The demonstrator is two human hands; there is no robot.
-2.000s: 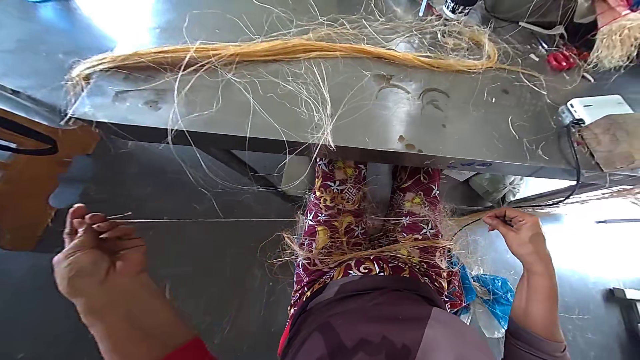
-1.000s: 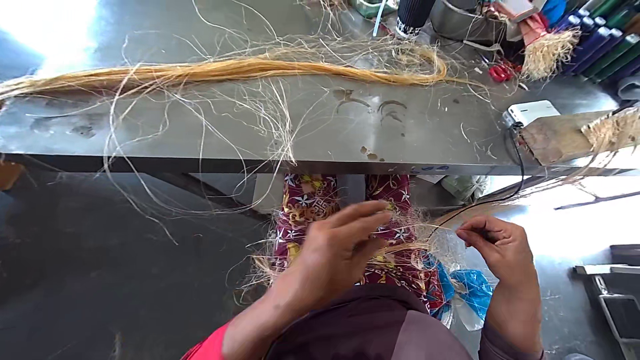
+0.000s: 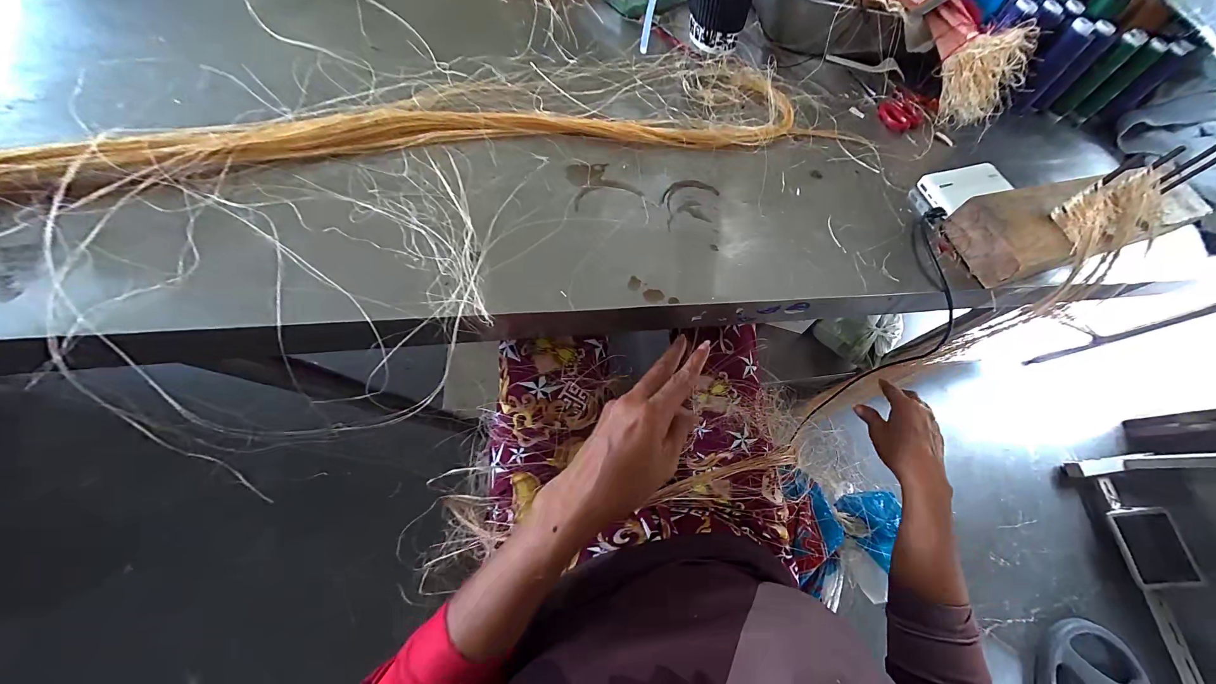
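Observation:
My left hand (image 3: 641,432) hovers over my lap, fingers extended and thumb side partly hidden; I see nothing held in it. Beneath it a bundle of thin plant fibers (image 3: 727,470) lies across the patterned maroon cloth (image 3: 546,389) on my legs. To the right, my right hand (image 3: 902,432) is raised with thumb and index finger apart, beside the fiber strands (image 3: 860,385) that run up toward the table's right end. A long golden hank of fiber (image 3: 380,128) stretches along the metal table, with pale loose strands (image 3: 456,247) hanging over its front edge.
On the metal table (image 3: 760,247) are red-handled scissors (image 3: 902,111), a white device (image 3: 964,185) with a black cable, and a wooden block (image 3: 1026,228) holding fibers. Thread spools (image 3: 1092,62) stand at the back right. A blue plastic bag (image 3: 869,522) is beside my lap.
My left hand came from the far left to over my lap. The right hand's thumb and index finger, pinched together before, are now apart. The view has shifted to the right.

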